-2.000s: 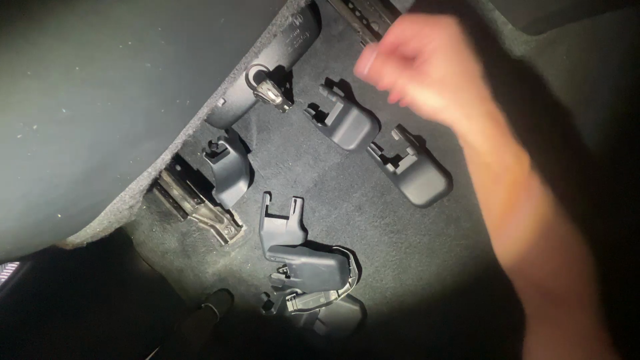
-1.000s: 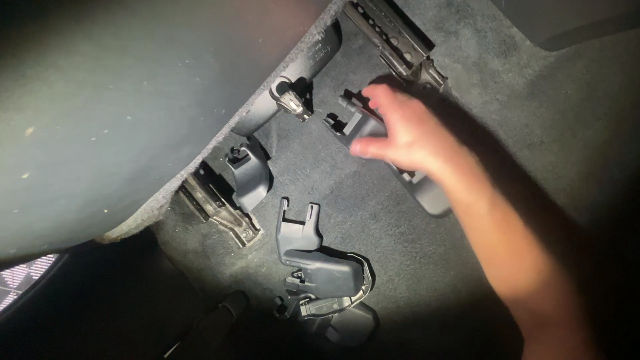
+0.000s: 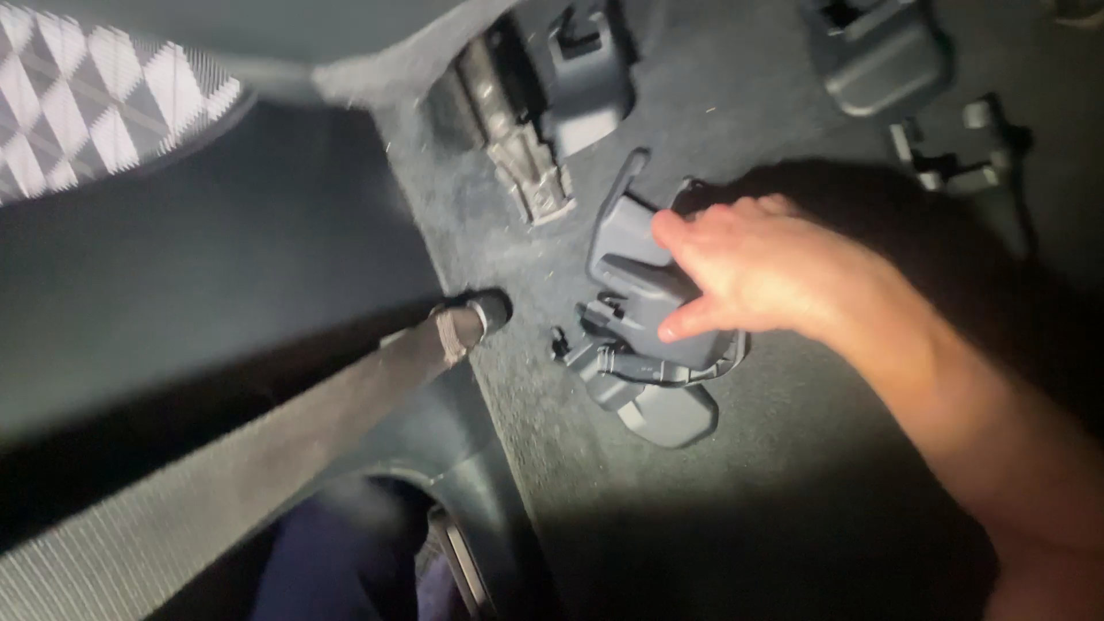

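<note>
My right hand (image 3: 742, 263) reaches in from the lower right, palm down, over a small pile of dark grey plastic trim covers. Its fingertips touch the forked upper cover (image 3: 634, 228), and the thumb lies on the cover just below (image 3: 634, 302). Whether the fingers grip either piece is unclear, as the hand hides part of both. Under them are a thin curved plastic piece (image 3: 647, 366) and another rounded cover (image 3: 677, 414). A separate cover (image 3: 591, 78) sits up and left of the hand, beside a metal seat rail end (image 3: 535, 177). My left hand is out of view.
Another cover (image 3: 888, 60) and a blurred bracket-like piece (image 3: 957, 164) are at the upper right on the carpet (image 3: 776, 431). Seat belt webbing (image 3: 285, 448) crosses the lower left. A patterned fabric panel (image 3: 95, 103) shows at the upper left, a dark blue cloth (image 3: 336, 543) below.
My right hand has moved from the separate covers near the upper rail to the pile. The view has shifted strongly, bringing the seat belt webbing into sight.
</note>
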